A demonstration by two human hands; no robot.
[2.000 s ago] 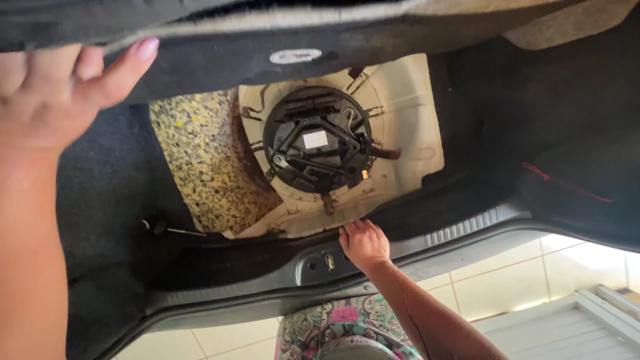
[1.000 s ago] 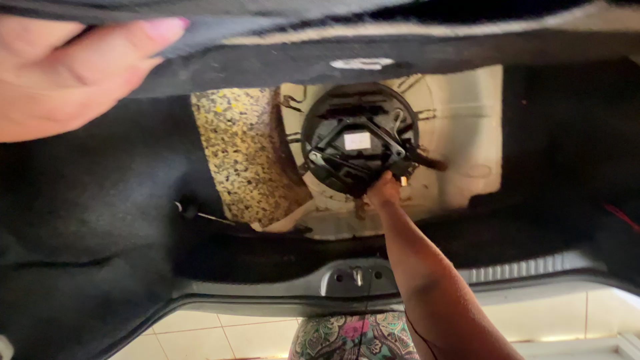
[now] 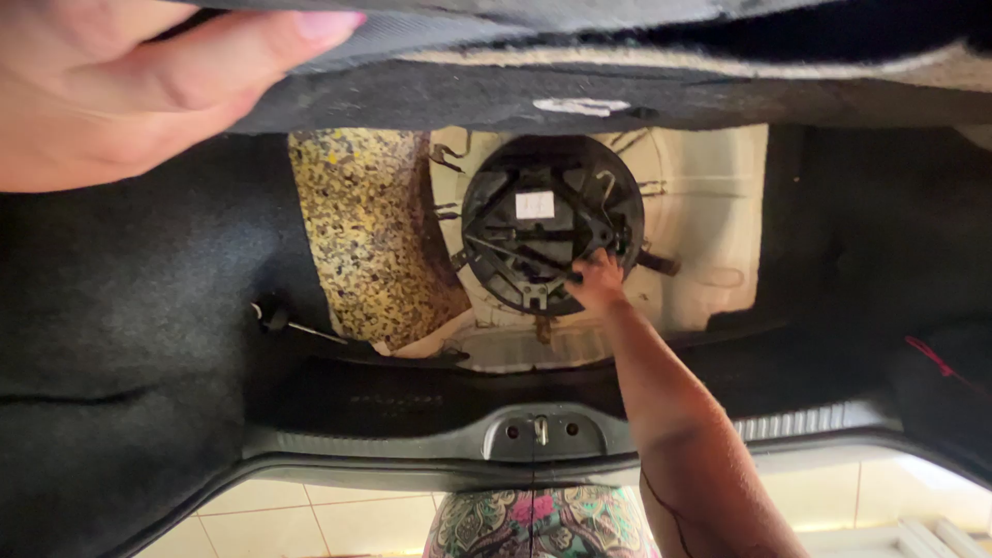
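At the upper left my left hand [image 3: 178,85] grips the edge of the raised dark trunk floor panel [image 3: 465,93], thumb on its near side. My right hand [image 3: 598,280] reaches into the spare wheel well [image 3: 697,232] and touches the lower right part of a round black tool holder [image 3: 496,182]. A car jack [image 3: 536,294] and a bent metal hook [image 3: 606,190] lie in that holder, beside a white label [image 3: 535,204]. My right fingertips are partly lost against the dark parts, so whether they grip anything cannot be told.
Speckled yellow foam padding [image 3: 364,232] lies left of the holder. A rod with a black end [image 3: 310,332] rests on the left edge of the opening. The trunk latch [image 3: 541,430] sits on the near sill [image 3: 349,446]. A red cord [image 3: 934,358] is at the right.
My right hand has moved from the near edge of the well onto the black holder. My left hand still holds the raised panel. The view has shifted closer.
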